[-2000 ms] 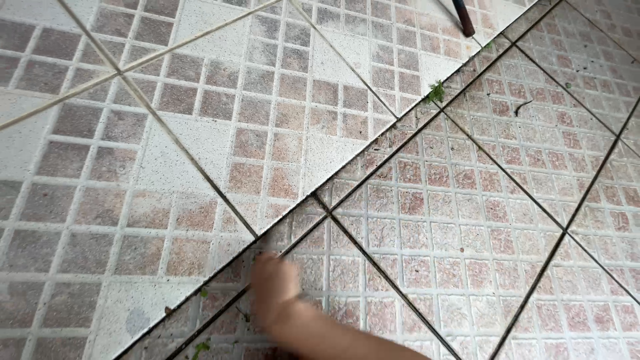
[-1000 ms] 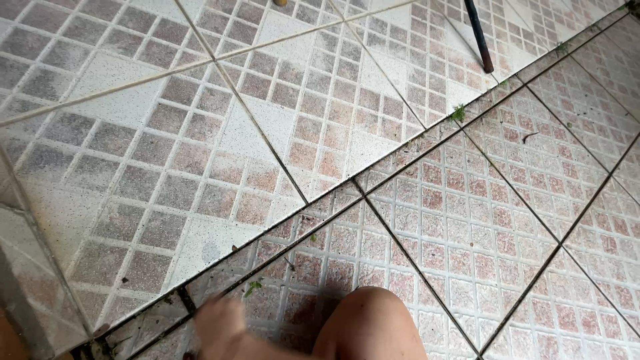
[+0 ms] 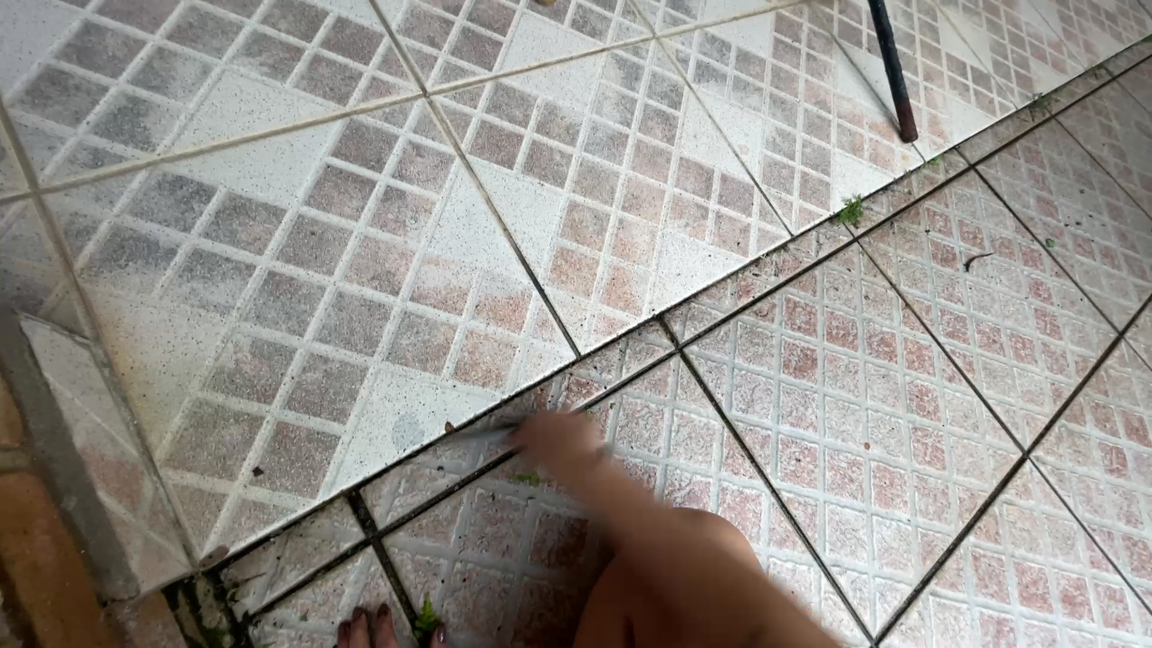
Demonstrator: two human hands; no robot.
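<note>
My right hand (image 3: 558, 443), blurred, is closed on a thin grey blade-like tool (image 3: 486, 432). The tool lies along the dark joint at the edge of the raised white-and-brown tiled floor (image 3: 468, 270), its tip pointing left beside a small brown bit (image 3: 449, 427). Only the fingertips of my left hand (image 3: 382, 630) show at the bottom edge, spread on the lower pink tiles, with a green weed sprig (image 3: 427, 617) between finger and thumb side. Whether the fingers touch the sprig is unclear. Another green bit (image 3: 526, 479) lies just below my right hand.
A dark rod with a rusty end (image 3: 907, 126) rests on the upper tiles. A small weed (image 3: 850, 211) grows along the tile edge, and a dark curled scrap (image 3: 976, 259) lies on the lower tiles. My bent knee (image 3: 711, 540) is under my right arm. A brown-orange edge (image 3: 40, 558) stands at left.
My right hand has moved up and right along the tile edge since one second ago. The fingertips of my left hand have come into view at the bottom.
</note>
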